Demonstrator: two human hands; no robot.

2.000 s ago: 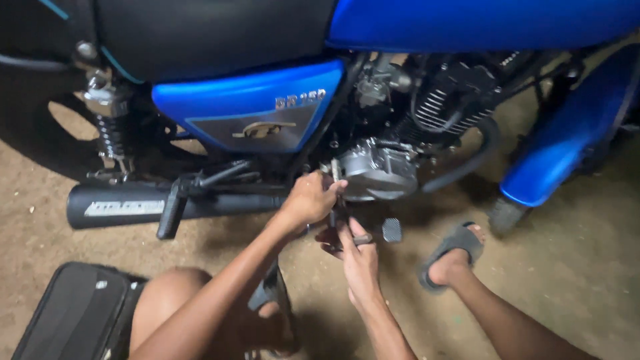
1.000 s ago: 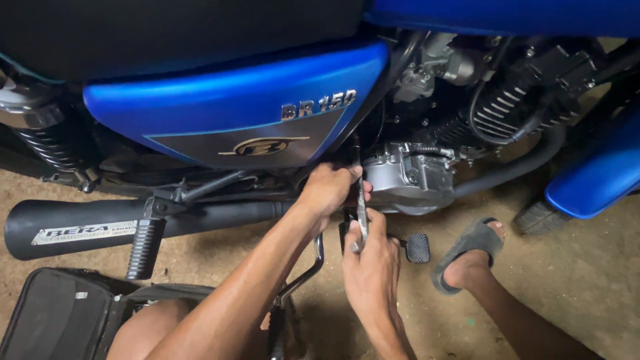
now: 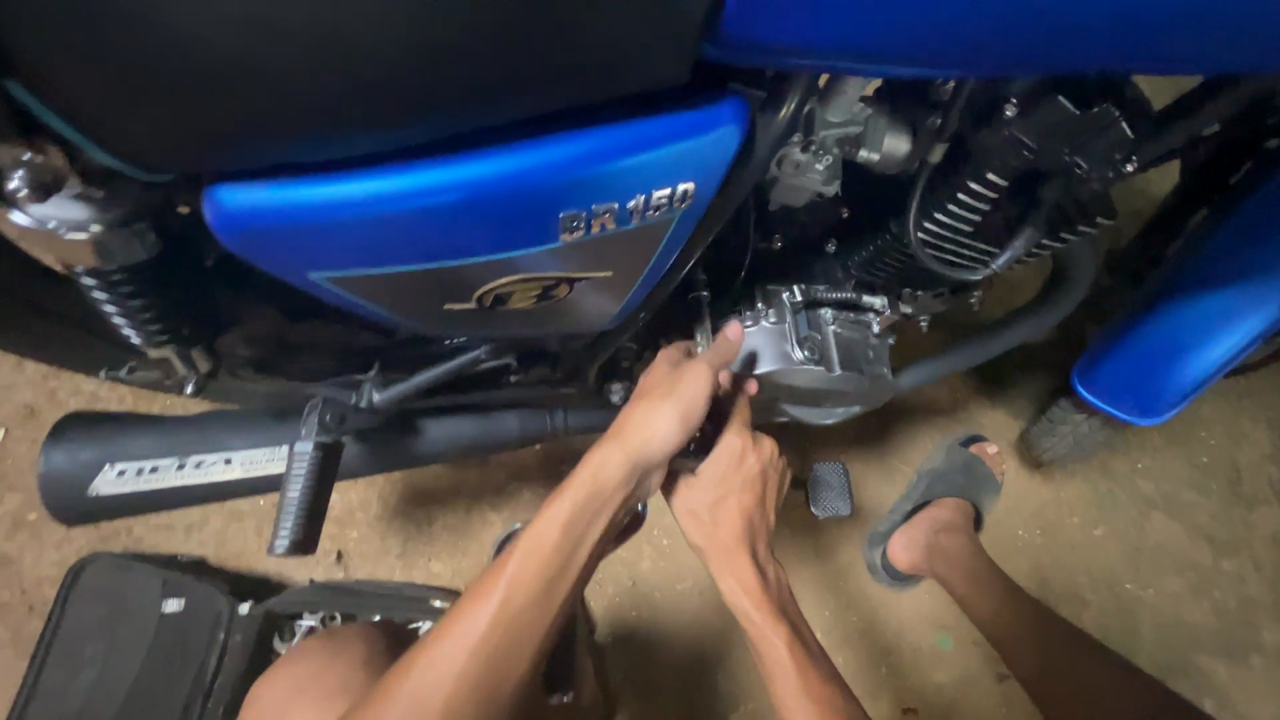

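Observation:
A blue and black motorcycle fills the view, with its blue side panel (image 3: 540, 230) above my hands. My left hand (image 3: 675, 405) is beside the silver engine side cover (image 3: 810, 350), its fingers curled and the thumb pointing up along the cover. Just above the fingers, a thin metal rod or tool part (image 3: 702, 310) shows against the dark frame. My right hand (image 3: 735, 480) is directly below and touches the left, fingers curled around something dark that is mostly hidden. What either hand holds cannot be made out clearly.
The black exhaust muffler (image 3: 220, 460) and rubber footpeg (image 3: 307, 490) lie to the left. A black tool case (image 3: 135, 640) with metal tools is at lower left. The brake pedal pad (image 3: 830, 488) is right of my hands, and a sandaled foot (image 3: 935, 520) stands beyond it.
The right hand has moved up against the left. The metal tool seen in it a second ago is now mostly hidden.

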